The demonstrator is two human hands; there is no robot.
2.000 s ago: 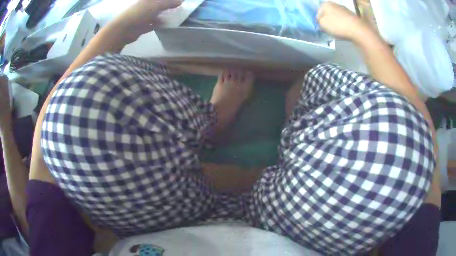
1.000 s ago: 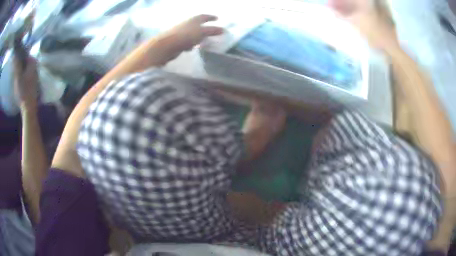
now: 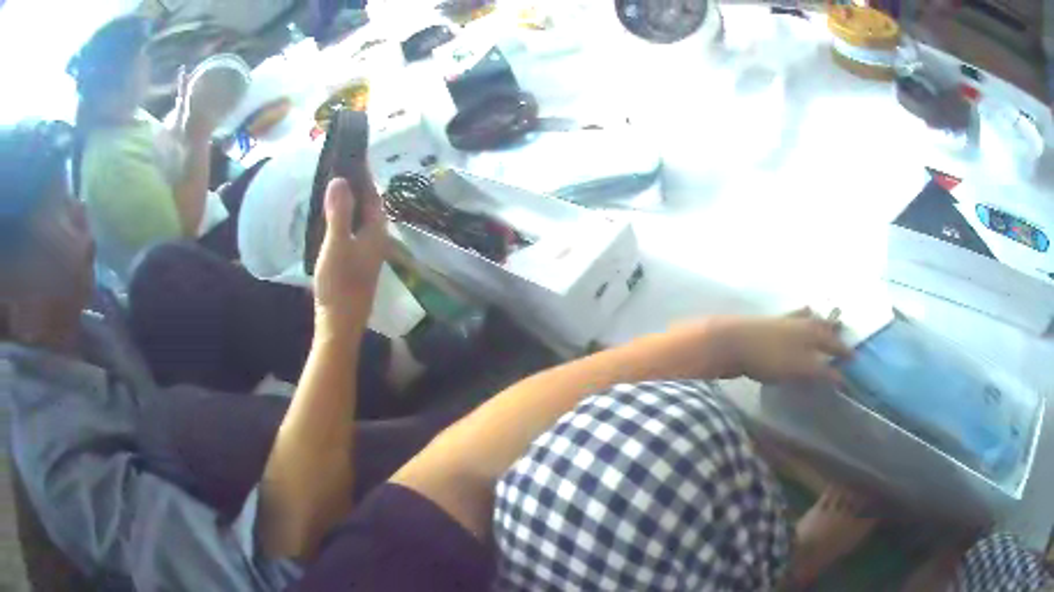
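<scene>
An open white box tray (image 3: 896, 434) stands at the table's edge at the lower right, above my checked knees. A pale blue bagged device (image 3: 942, 387) lies in it. My left hand (image 3: 792, 347) is at the tray's left end, fingers bent over a small whitish flap there; whether it grips anything cannot be told. My right hand is not in view. A printed box lid (image 3: 971, 249), white with black and red shapes and a blue oval picture, lies behind the tray.
A neighbour's open box (image 3: 578, 260) with dark coiled cables stands left of my forearm. A person's hand (image 3: 347, 260) holds a dark long device upright. Another person sits farther left. A bagged item (image 3: 601, 174), dark round parts and yellow rings lie farther back.
The view has swung left and up, showing the table and neighbours. The tray now appears at the lower right. My left hand is now at the tray's end, and my right hand has left the picture.
</scene>
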